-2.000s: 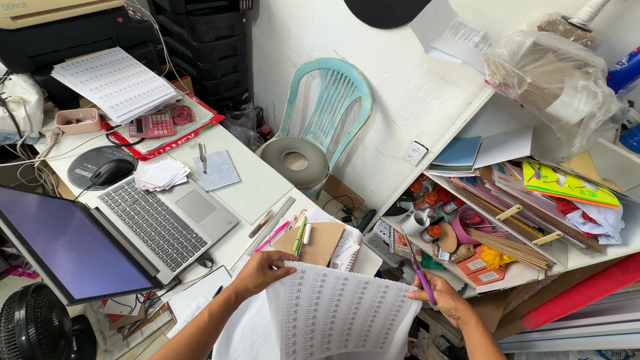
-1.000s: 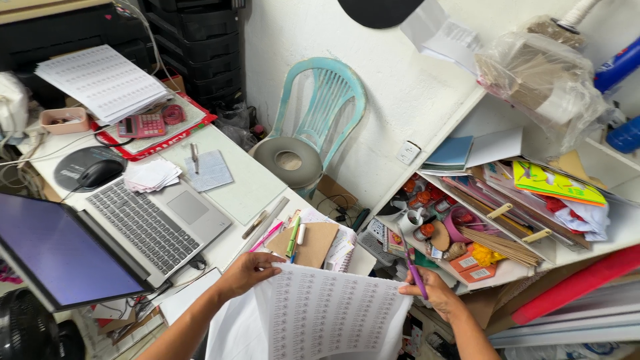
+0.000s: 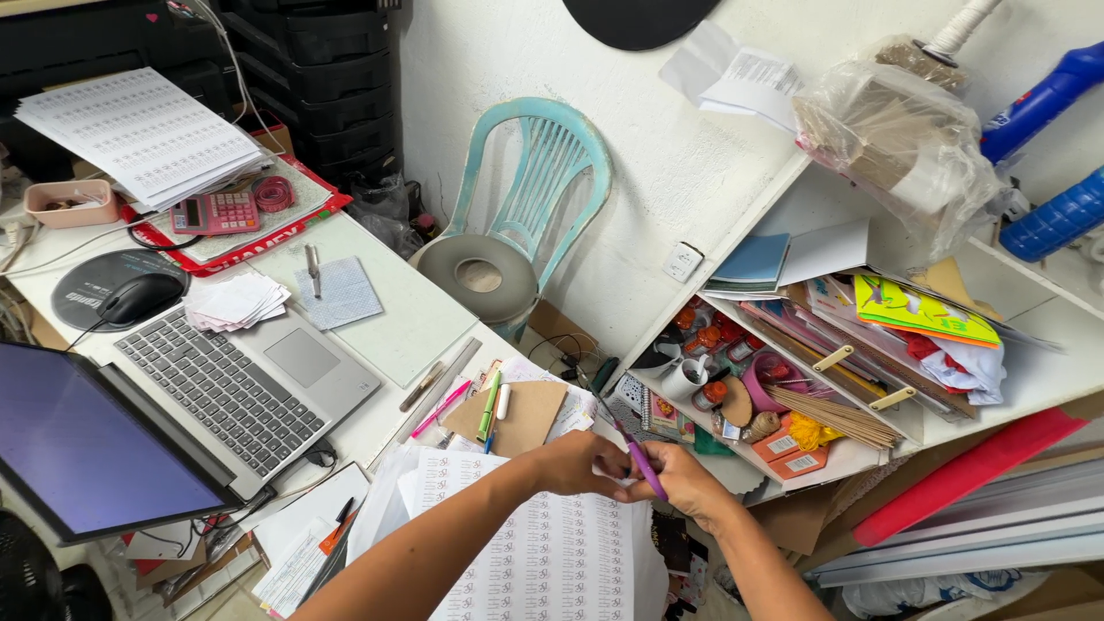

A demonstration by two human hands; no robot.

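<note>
Purple-handled scissors (image 3: 642, 466) are in my right hand (image 3: 681, 483), their blades pointing up and to the left. My left hand (image 3: 586, 466) has crossed over the printed sheet (image 3: 543, 543), and its fingers meet my right hand beside the scissors. Whether those fingers pinch anything is hidden. Rows of small repeated print cover the sheet, which lies below both hands over more white paper. Just beyond my left hand are a brown card (image 3: 535, 414), a green pen (image 3: 490, 405) and a white-capped marker (image 3: 504, 401).
An open laptop (image 3: 233, 388) and a mouse (image 3: 142, 297) stand at the left, near a stack of printed sheets (image 3: 147, 138). A turquoise plastic chair (image 3: 595, 172) with a round grey cushion stands by the wall. Shelves at the right hold orange-capped bottles, folders (image 3: 750, 259) and a pink container (image 3: 768, 379).
My left hand has left the sheet's upper left corner and moved right to meet my right hand. The sheet, held up between both hands earlier, now lies lower.
</note>
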